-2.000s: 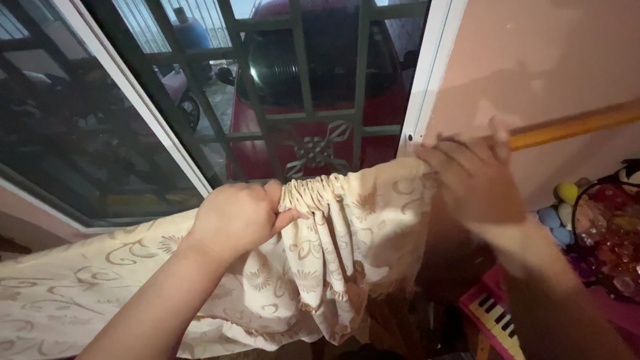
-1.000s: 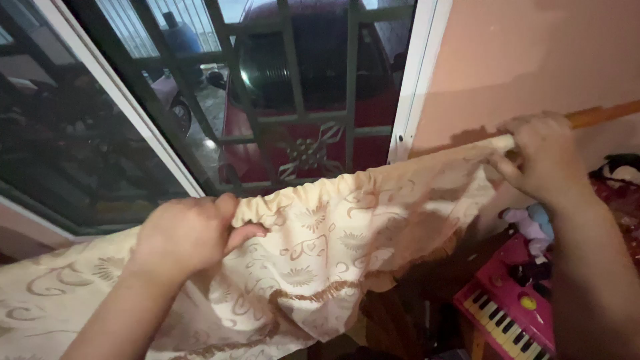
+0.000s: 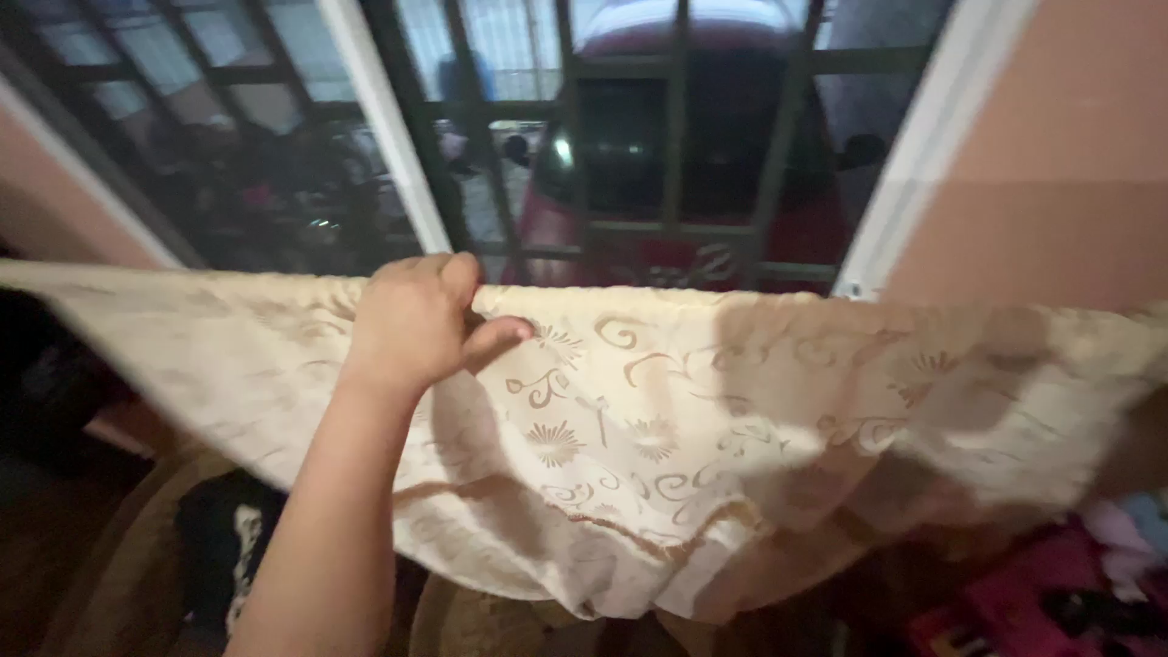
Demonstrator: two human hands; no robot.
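A cream curtain (image 3: 639,392) with brown scroll and flower print stretches across the view, its top edge spread nearly level over a rod that the cloth hides. My left hand (image 3: 411,319) grips that top edge left of the middle, fingers over the far side and thumb pointing right on the near side. The cloth hangs below in loose folds with a brown trim line. My right hand is out of view. A shadow falls on the right part of the curtain.
Behind the curtain stands a window with a white frame (image 3: 940,137) and a dark metal grille (image 3: 675,146); a red car (image 3: 538,210) is outside. Pinkish walls (image 3: 1086,164) flank it. Pink items (image 3: 1031,584) lie low at the right, dark cloth (image 3: 228,547) low at the left.
The bunched curtain top has been spread out along the rod. My right hand, at the rod's right end one second ago, has left the view. The view has shifted left.
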